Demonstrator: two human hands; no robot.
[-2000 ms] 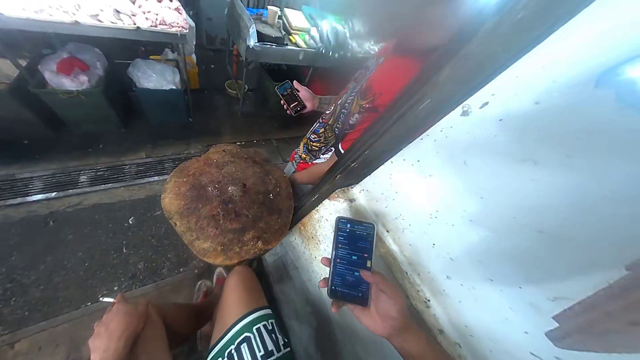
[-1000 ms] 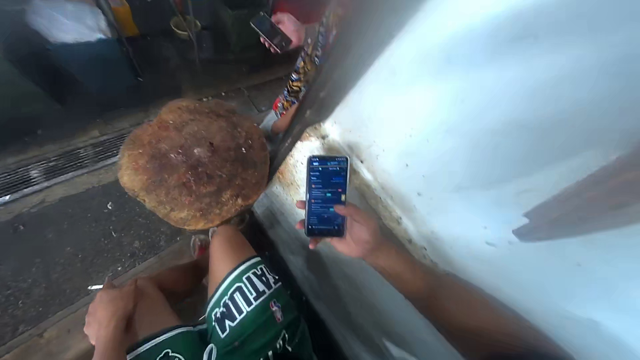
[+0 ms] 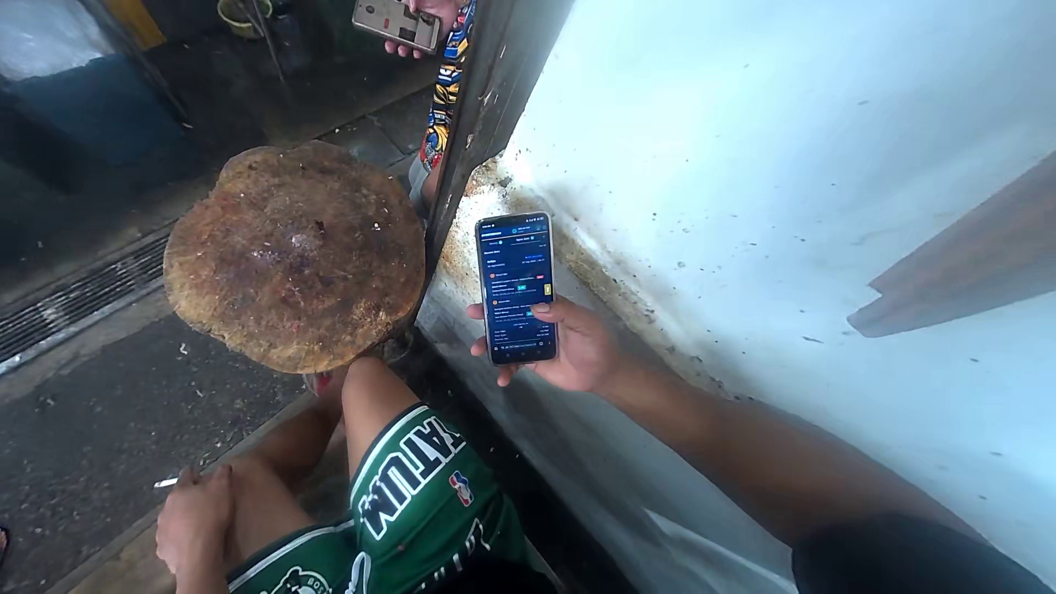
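Note:
My right hand point(image 3: 577, 342) is shut on a smartphone point(image 3: 518, 289) held upright, its lit dark screen facing me and the thumb on the screen's lower right part. Small writing shows on the screen. My left hand point(image 3: 194, 511) rests on my left knee and holds a thin white stick point(image 3: 166, 483), seemingly a cigarette, between its fingers. Green shorts point(image 3: 445, 487) with white lettering cover my thighs. Just beyond my knees stands a thick round wooden block point(image 3: 297, 256), stained and worn on top. Neither hand touches it.
A pale, dirt-specked wall point(image 3: 742, 181) runs along my right. Past a dark post point(image 3: 487, 91), another person's hand point(image 3: 437, 12) holds a phone point(image 3: 396, 25). A metal floor grate point(image 3: 82, 305) crosses the wet floor at left. A yellowish basket point(image 3: 244, 15) sits at the top.
The view has tilted down and shifted. The other person's phone has turned, so that its back now faces me. My right hand keeps hold of its phone, and my left stays on the knee.

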